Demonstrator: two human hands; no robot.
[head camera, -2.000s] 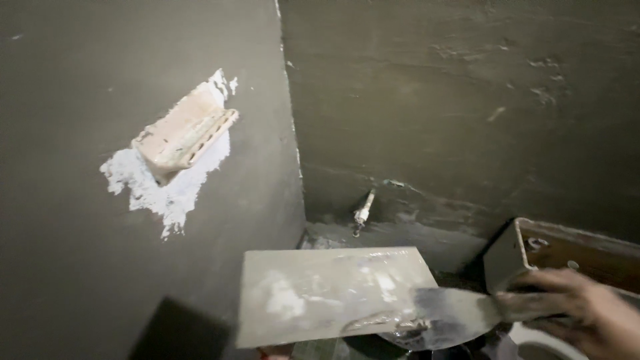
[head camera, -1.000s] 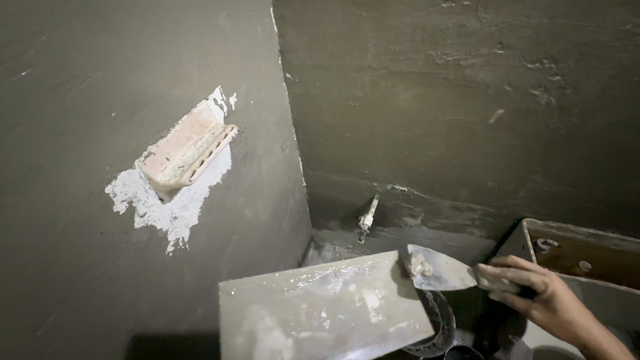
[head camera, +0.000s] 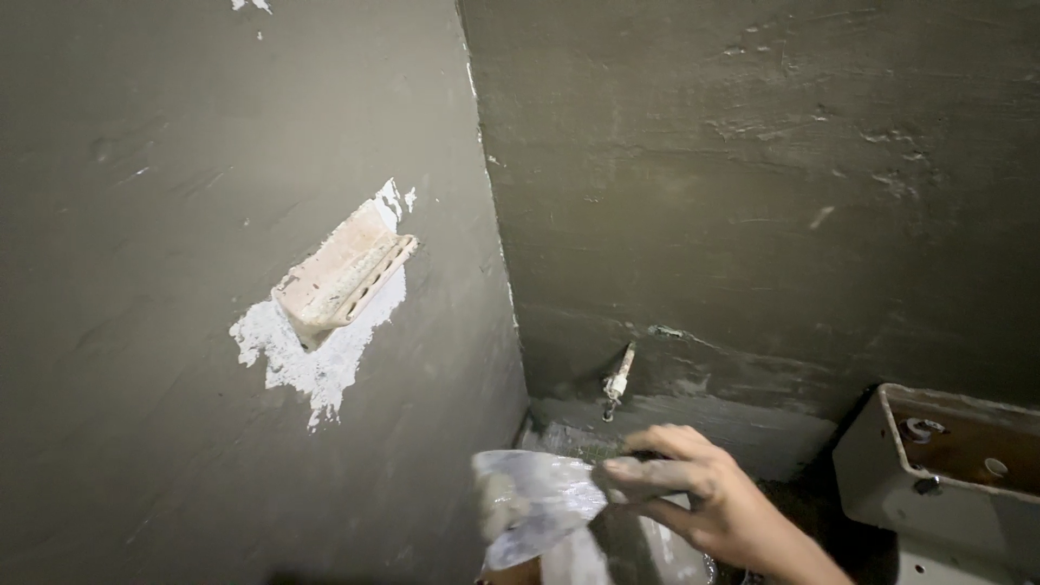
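My right hand grips a putty knife by its handle, low in the middle of the view. The broad metal blade points left and carries a lump of pale wet filler at its far edge. Beneath it, at the bottom edge, part of a pale flat board shows, smeared with filler. A small brown patch beside the board may be part of my left hand, but that is unclear. On the left wall a pinkish soap dish is mounted at a slant, with white filler around it.
Two grey plastered walls meet in a corner near the middle. A small tap projects low from the right-hand wall. An open toilet cistern stands at the lower right, brown inside.
The putty knife in my right hand has moved left and now carries a lump of filler. The board, broadly visible before, has dropped mostly out of view.
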